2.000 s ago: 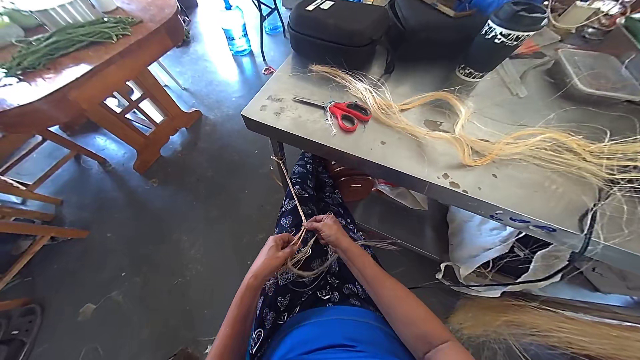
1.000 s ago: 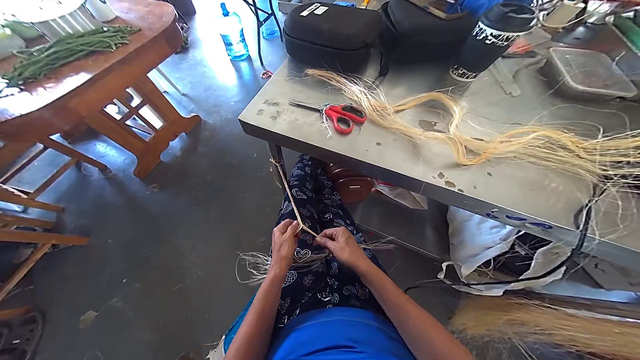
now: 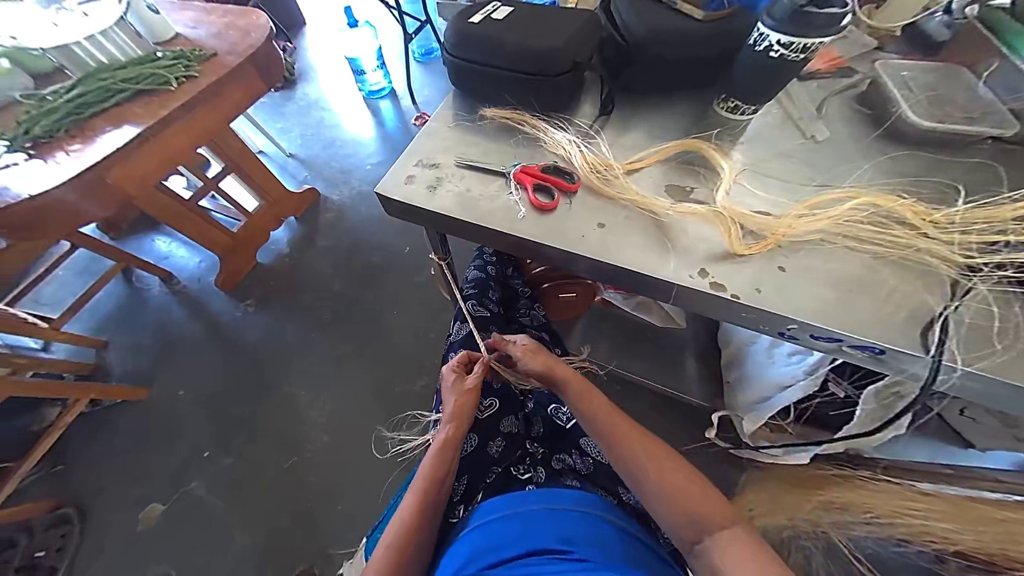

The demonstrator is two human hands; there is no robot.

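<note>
A pale plant-fibre cord point(image 3: 464, 304) runs taut from the metal table's leg down to my hands above my lap. My left hand point(image 3: 464, 384) pinches strands at the lower end of the cord. My right hand point(image 3: 524, 358) touches it there, fingers closed on strands beside the left fingertips. Loose fibre ends point(image 3: 408, 434) stick out to the left of my left wrist, and others spread to the right under my right hand. On the table above lie red-handled scissors point(image 3: 544, 184) and a long wavy bundle of blond fibre point(image 3: 744, 220).
The metal table point(image 3: 624, 240) carries a black case point(image 3: 524, 52), a dark tumbler point(image 3: 780, 56) and a plastic container point(image 3: 948, 100). More fibre point(image 3: 880, 512) lies at lower right. A wooden table point(image 3: 232, 72) with green beans point(image 3: 104, 92) stands at left, a water bottle point(image 3: 366, 56) behind.
My hands were apart on the strands a second ago and are now close together at the cord's lower end. The cord stays stretched from the table leg.
</note>
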